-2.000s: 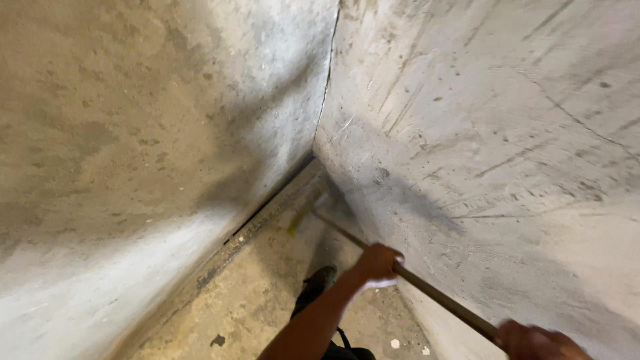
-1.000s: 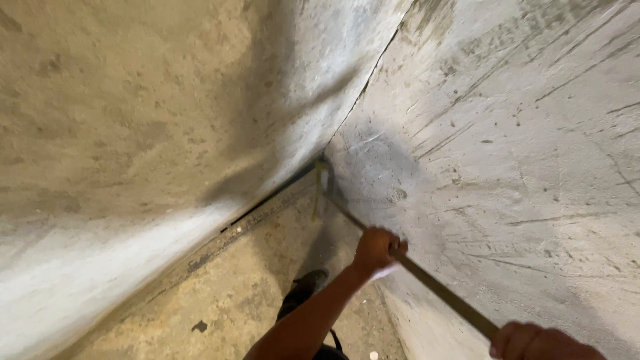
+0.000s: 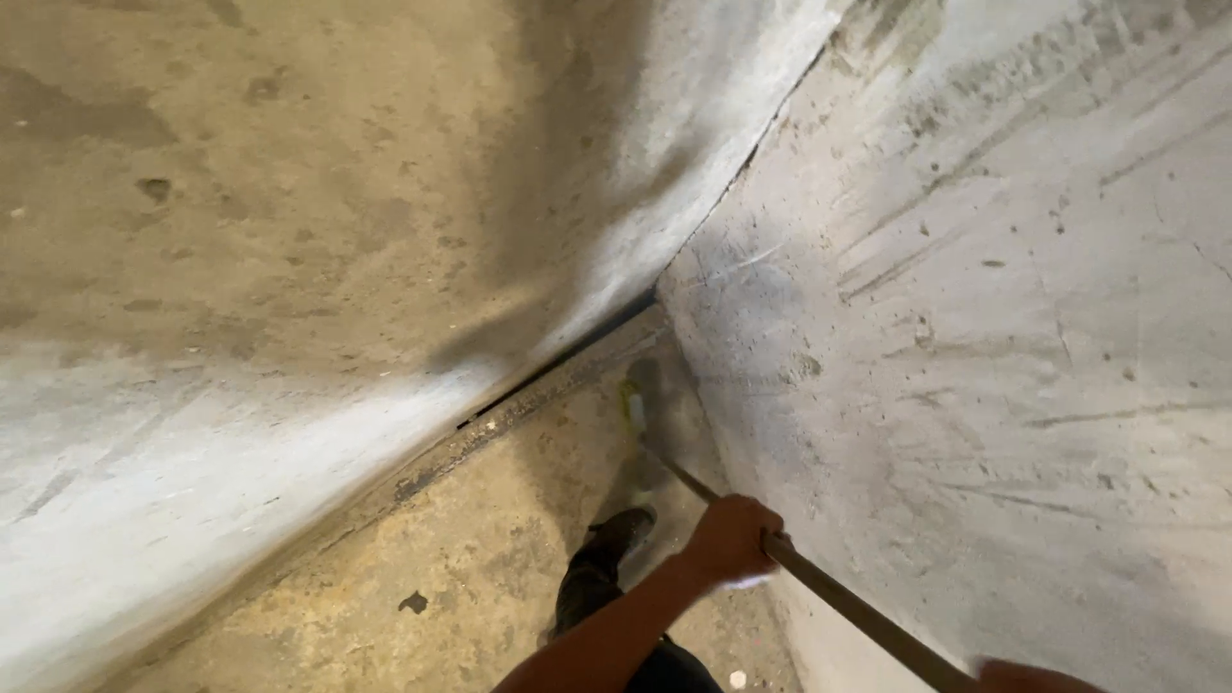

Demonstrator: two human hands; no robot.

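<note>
My left hand (image 3: 733, 541) is closed around the middle of a long pole (image 3: 857, 611), right of my shoe. At the lower right edge my right hand (image 3: 1035, 677) holds the pole's upper end and is partly cut off by the frame. The pole slants down and left to a blurred head with yellow-green edging (image 3: 632, 409), seemingly a brush or broom head. That head is over the floor near the corner, a little away from both walls. Whether it touches the floor cannot be told.
Stained plaster or concrete walls rise at left (image 3: 318, 241) and right (image 3: 962, 385), meeting in a corner. A ledge (image 3: 452, 457) with a dark gap runs along the left wall's foot. My shoe (image 3: 626, 527) stands on the concrete floor (image 3: 462, 568), near a dark patch.
One second ago the head was up in the corner by the walls; now it is back from there, nearer my shoe. Both hands have stayed on the pole.
</note>
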